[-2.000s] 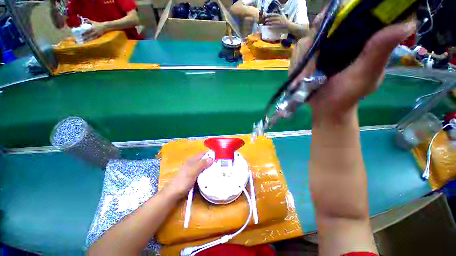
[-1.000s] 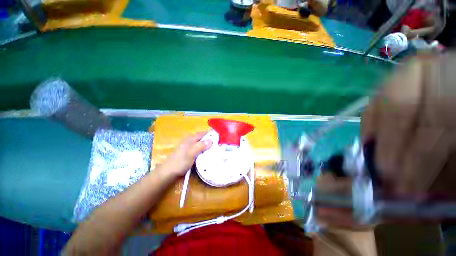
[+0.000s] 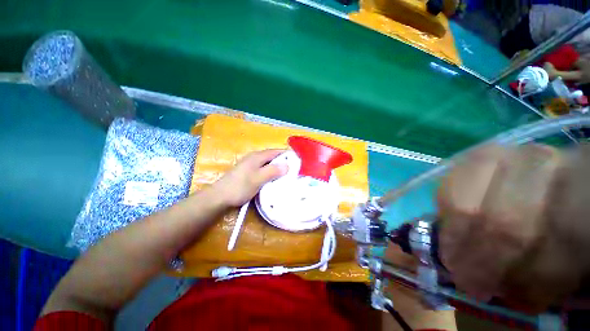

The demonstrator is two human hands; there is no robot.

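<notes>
A round white appliance housing [image 3: 296, 202] with a red flared part [image 3: 320, 157] at its upper end lies on the orange work nest [image 3: 217, 152]. My left hand [image 3: 249, 178] grips the housing's upper left side. A white strip and a white power cord [image 3: 294, 270] extend below it. My right hand [image 3: 511, 220], blurred and large, is closed around the electric screwdriver [image 3: 414, 242], held nearly level at the right. The screwdriver's silver tip is close to the housing's lower right side; whether it touches cannot be told.
A silver speckled bag [image 3: 139, 184] lies left of the nest. A clear cylinder with grey contents [image 3: 81, 77] stands behind it. The green conveyor belt [image 3: 259, 71] runs beyond. Another orange nest [image 3: 414, 29] is across it. A person's arm and a white housing [image 3: 533, 79] show at upper right.
My right hand has brought the screwdriver down from the upper right to beside the housing. The view has tilted down and turned. My left hand still holds the housing, which now looks slightly rotated.
</notes>
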